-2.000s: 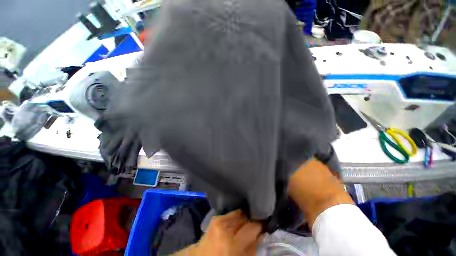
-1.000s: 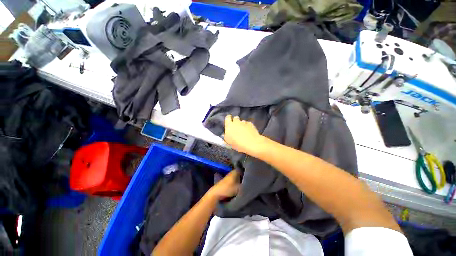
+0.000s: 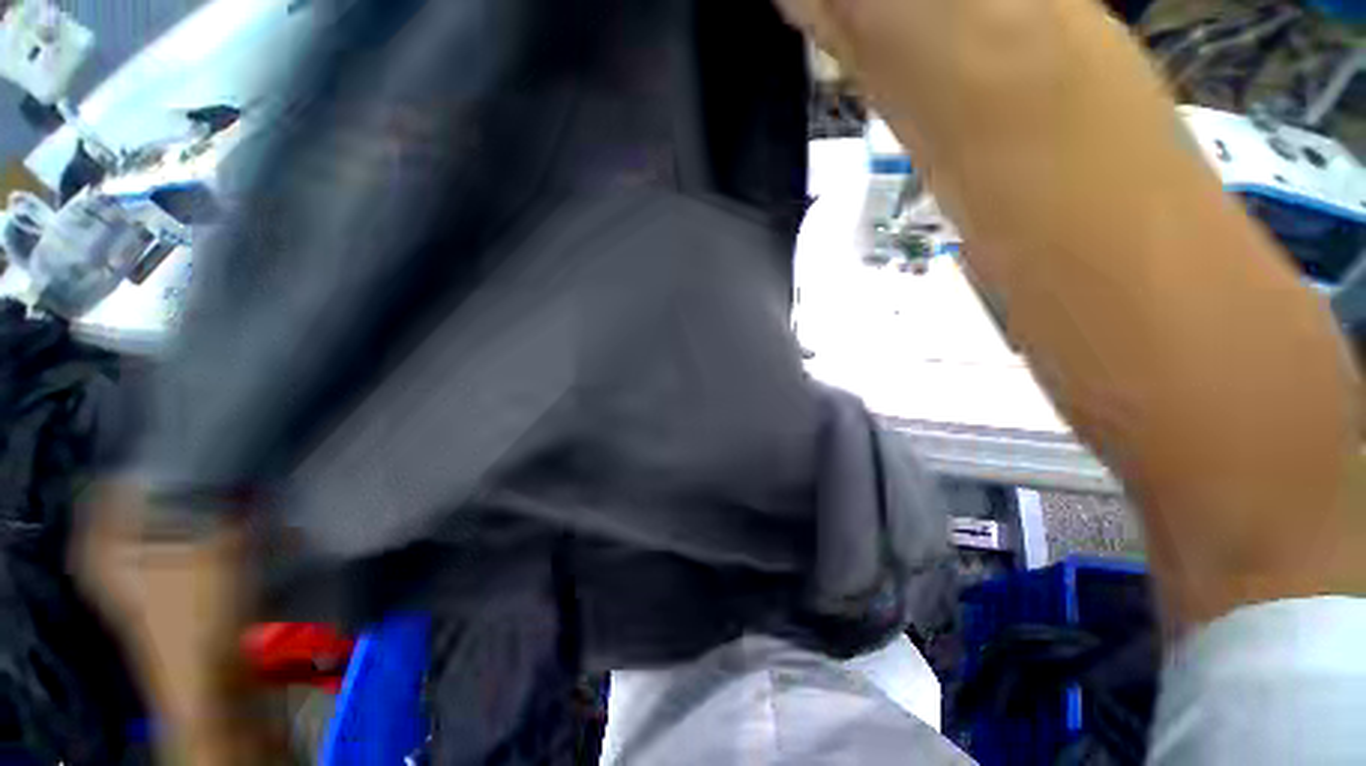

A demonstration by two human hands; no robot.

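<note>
A large dark grey garment [image 3: 659, 344] is spread in the air in front of me, blurred by motion, covering much of the table and hanging down to my lap. My left hand [image 3: 172, 561] is at the lower left against the garment's edge, strongly blurred; its fingers cannot be made out. My right arm reaches up across the right side, and my right hand is cut off by the top edge of the picture.
The white machine table [image 3: 929, 352] shows right of the garment, with part of a sewing machine [image 3: 1288, 165] behind my right arm. Blue crates [image 3: 375, 696] with dark cloth and a red container [image 3: 297, 653] are below. Dark cloth lies at far left.
The garment has been lifted off the table and swung up and left. My left hand has moved far left, and my right hand has risen out of the picture.
</note>
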